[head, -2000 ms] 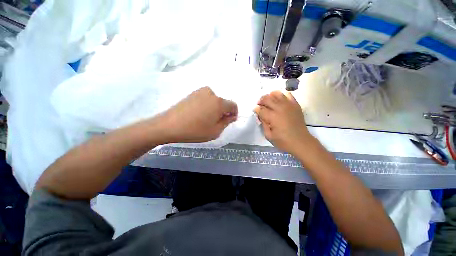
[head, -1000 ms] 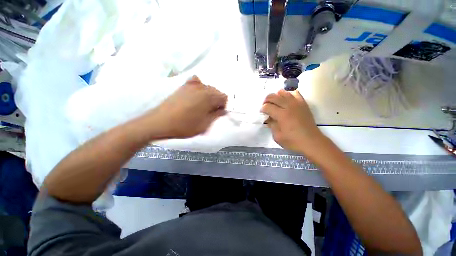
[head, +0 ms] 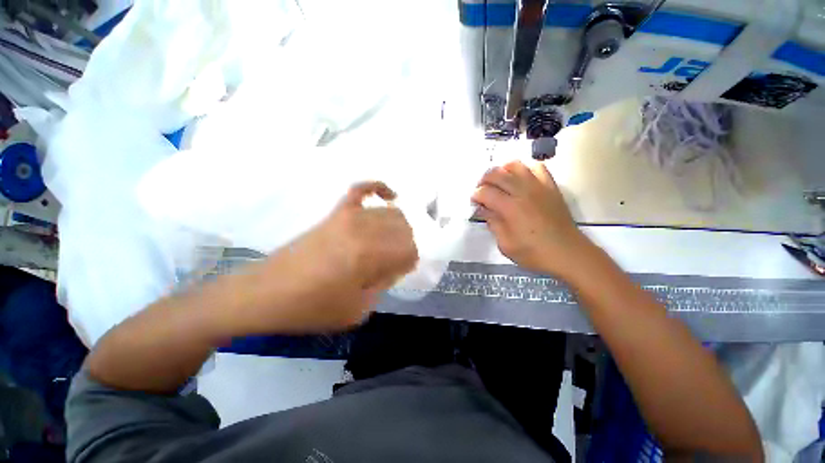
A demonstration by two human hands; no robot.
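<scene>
The sheer white garment panel lies over the table left of and below the needle, overexposed, so its edges are hard to see. My left hand is blurred over the front part of the cloth, thumb and forefinger curled; I cannot tell whether it holds cloth. My right hand is just below the presser foot, its bent fingertips pinching the white cloth edge on the machine bed. The sewing machine head stands at the upper right.
A pale lilac thread bundle lies on the bed at right. Snips lie at the table's right end. A ruler strip runs along the front edge. A blue crate with white pieces is below right. Another machine's blue wheel shows at left.
My left hand has moved down and toward the front edge, away from the needle, and its fingers have changed shape. My right hand has stayed nearly in place.
</scene>
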